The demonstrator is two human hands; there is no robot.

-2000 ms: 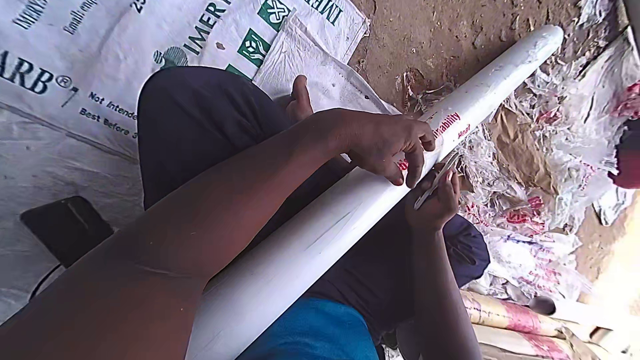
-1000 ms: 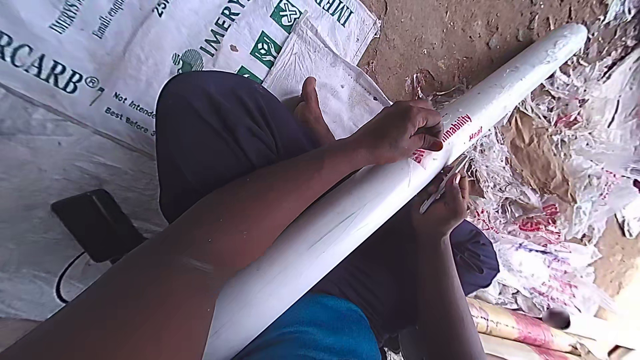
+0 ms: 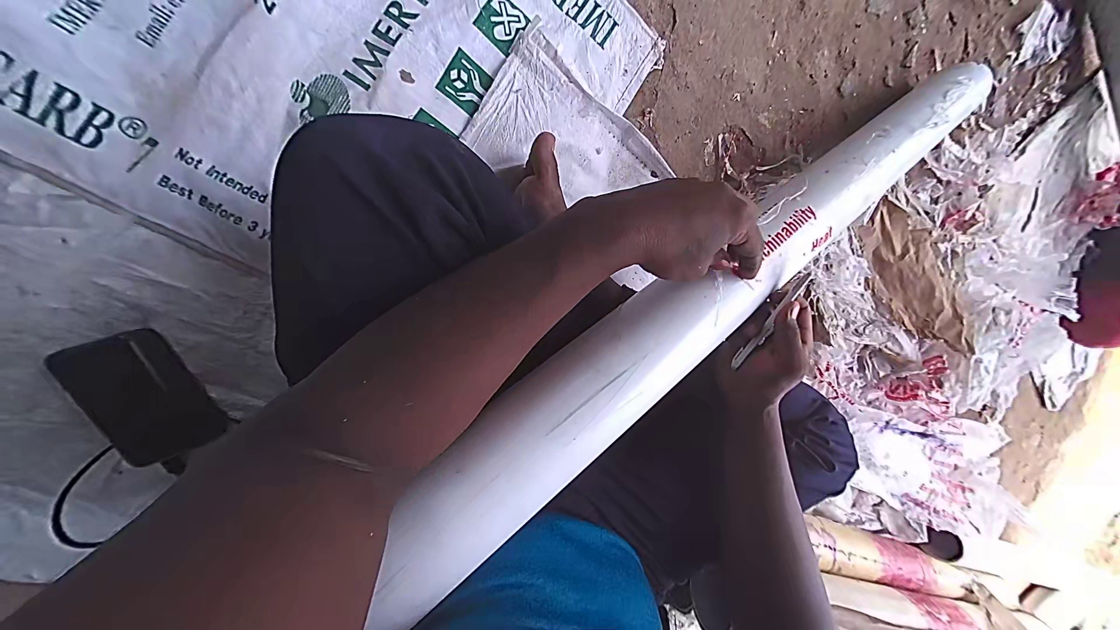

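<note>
A long white tube (image 3: 612, 376), wrapped in plastic film with red print, slants from the bottom centre to the upper right across my lap. Bent over its upper side, my left hand (image 3: 700, 232) pinches a small bit of clear and red film between curled fingertips. A thin strand hangs at those fingers against the tube. Under the tube's lower right side, my right hand (image 3: 774, 350) grips a narrow metal blade (image 3: 770, 324), whose upper end lies close to the red print. My right palm is partly hidden behind the tube.
Printed white woven sacks (image 3: 219, 114) cover the ground at left, with a black flat device (image 3: 136, 394) and cable on them. Torn plastic film (image 3: 927, 376) and brown paper (image 3: 914, 271) lie at right. Wrapped rolls (image 3: 901, 560) lie at lower right.
My left fingers, near the blade two seconds ago, have drawn back from it and curled up on the tube. My right hand still holds the blade at the tube's lower side.
</note>
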